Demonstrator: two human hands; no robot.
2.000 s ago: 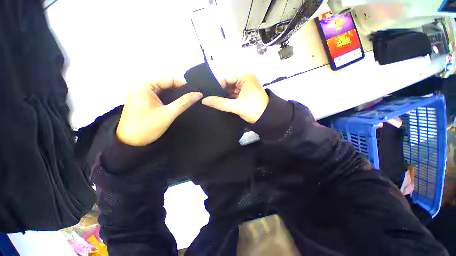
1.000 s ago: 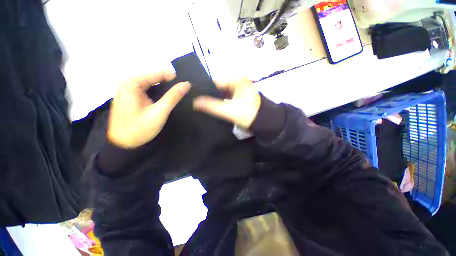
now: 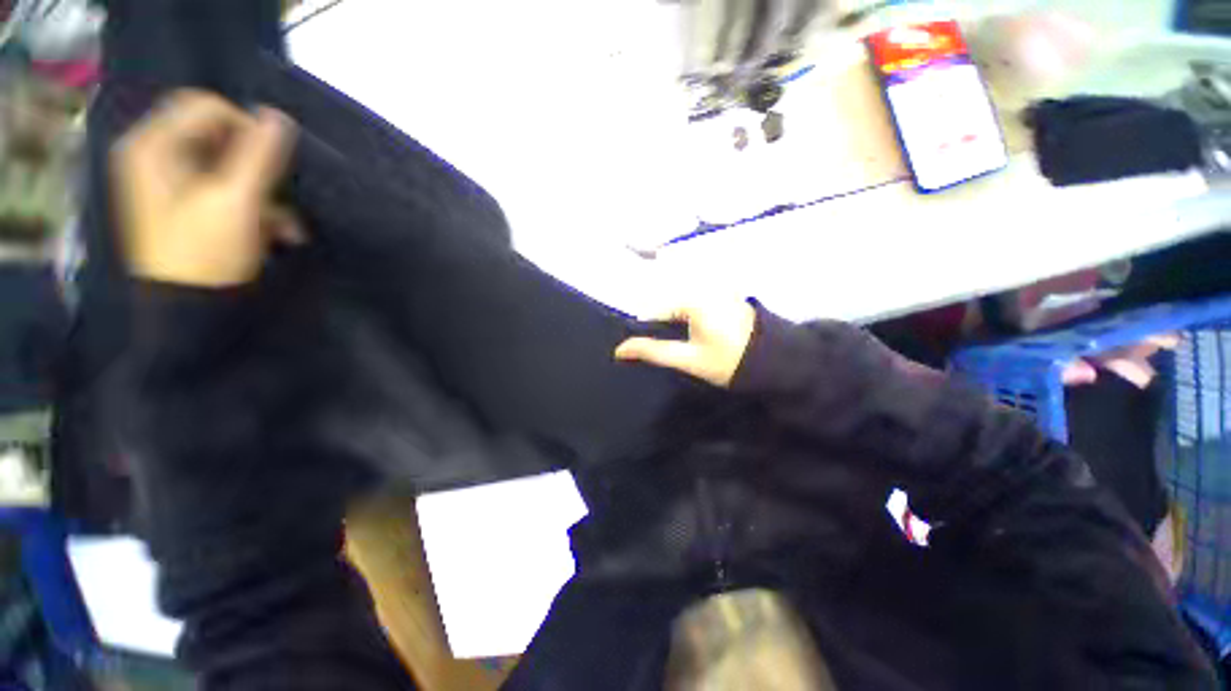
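A large black garment piece [image 3: 473, 297] stretches from the upper left across the front of the white table to my right hand. My left hand [image 3: 203, 189] is at the upper left on the black cloth, blurred, its fingers curled on the cloth. My right hand [image 3: 695, 340] pinches the cloth's edge near the table's front edge, thumb on top, other fingers partly hidden. The sewing machine's needle area [image 3: 736, 101] is blurred at the top, with no cloth under it that I can see.
A smartphone [image 3: 941, 115] lies on the table right of the machine. A folded black bundle [image 3: 1118, 138] lies farther right. A blue plastic basket [image 3: 1013, 383] with black and pink scraps stands below. White paper [image 3: 493, 560] shows near the lap.
My left hand has moved far to the upper left with the cloth, now spread out between both hands. My right hand has moved slightly down and right. The view has shifted left.
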